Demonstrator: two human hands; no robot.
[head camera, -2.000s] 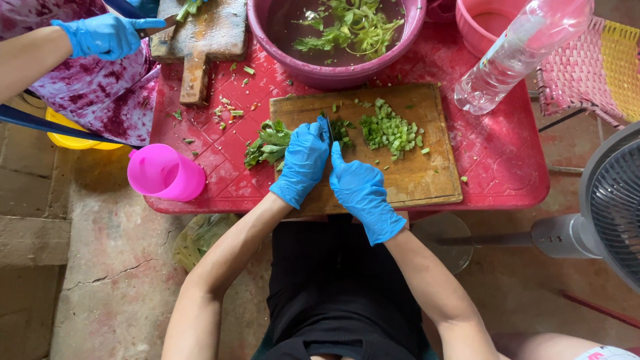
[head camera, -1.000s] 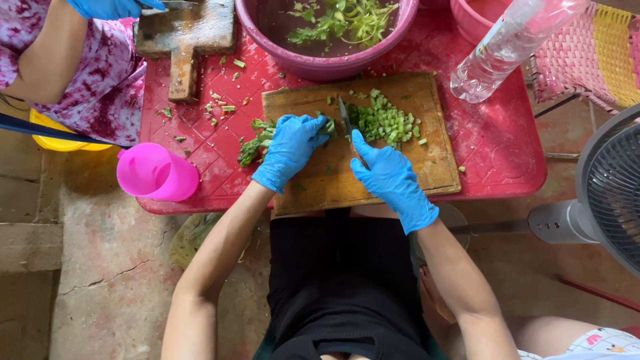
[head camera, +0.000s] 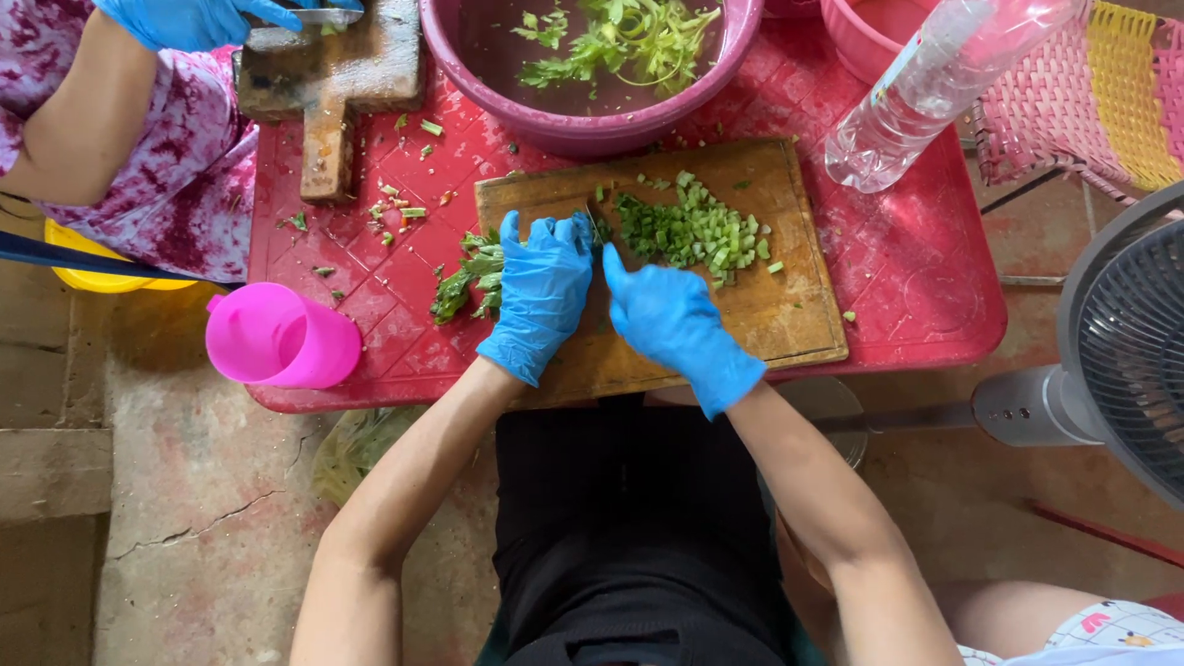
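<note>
My left hand (head camera: 546, 291), in a blue glove, holds a bunch of leafy green stalks (head camera: 480, 264) down on the wooden cutting board (head camera: 758, 328). Its leaves stick out past the board's left edge. My right hand (head camera: 675, 324), gloved too, grips a knife whose handle it hides; the narrow blade (head camera: 594, 218) shows beside my left fingertips. To the right of the blade lies a heap of chopped green stalks and leaves (head camera: 689, 227), darker bits nearest the knife.
A purple basin (head camera: 592, 129) of water and leafy greens stands behind the board. Around it are a pink mug (head camera: 282, 336), a clear plastic bottle (head camera: 911, 106), and a smaller board (head camera: 328, 69) where a co-worker's gloved hands (head camera: 203, 18) hold a knife. A fan (head camera: 1128, 342) stands at right.
The knife blade, beside the chopped heap and apart from my left fingers one second ago, is now against them at the bunch. The co-worker's hand has moved since two seconds ago.
</note>
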